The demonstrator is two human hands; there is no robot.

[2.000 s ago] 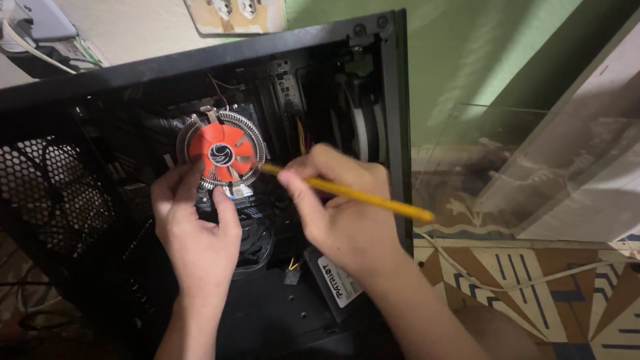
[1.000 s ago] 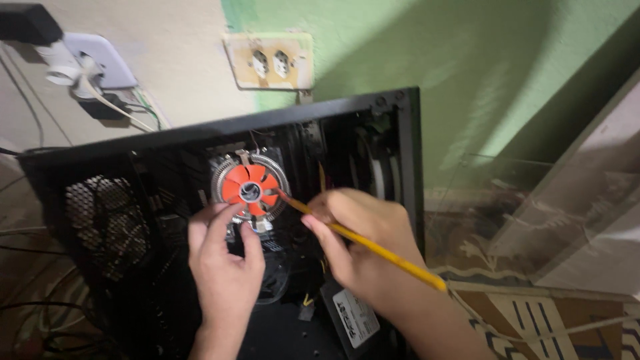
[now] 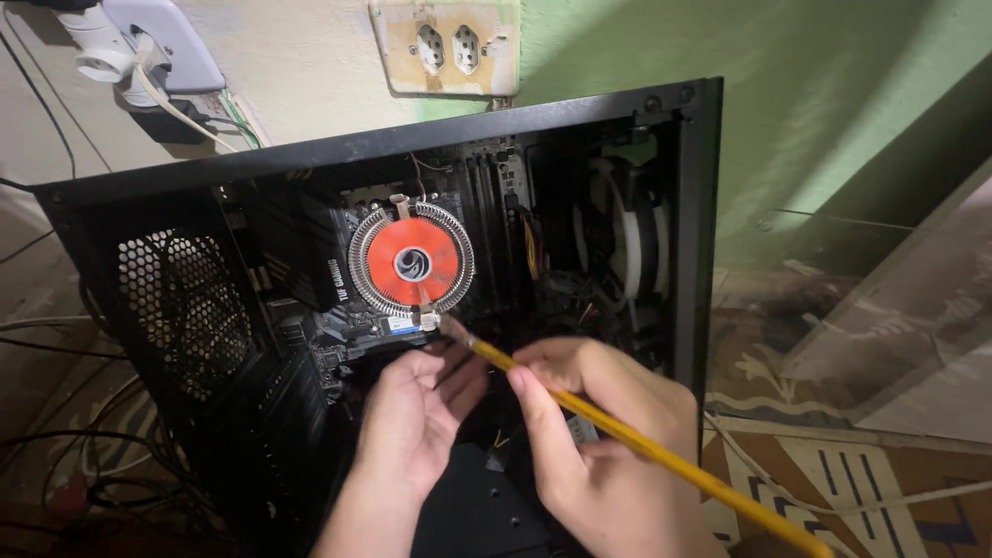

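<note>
My right hand (image 3: 604, 418) grips a paintbrush with a yellow handle (image 3: 651, 449). Its bristle tip (image 3: 451, 328) is just below the round CPU cooler (image 3: 356, 267), near the cooler's lower metal clip. The cooler's orange fan (image 3: 387, 260) looks blurred, with its separate blades not distinct. Below the cooler is my left hand (image 3: 411, 418), palm turned partly up and fingers spread, with nothing seen in it; some fingertips lie in shadow. Around both hands stands the open black computer case (image 3: 387, 141), with the motherboard (image 3: 329, 364) inside.
Wall sockets (image 3: 448, 48) are above the case, and plugs with a black adapter (image 3: 167, 122) hang at upper left. Loose cables (image 3: 116, 442) lie left of the case. A clear panel (image 3: 821, 310) leans at right, above a patterned floor (image 3: 845, 480).
My left hand has come away from the cooler's lower edge and its fingers have spread. The brush tip has moved from the fan to below the cooler. The fan blades, distinct before, now blur.
</note>
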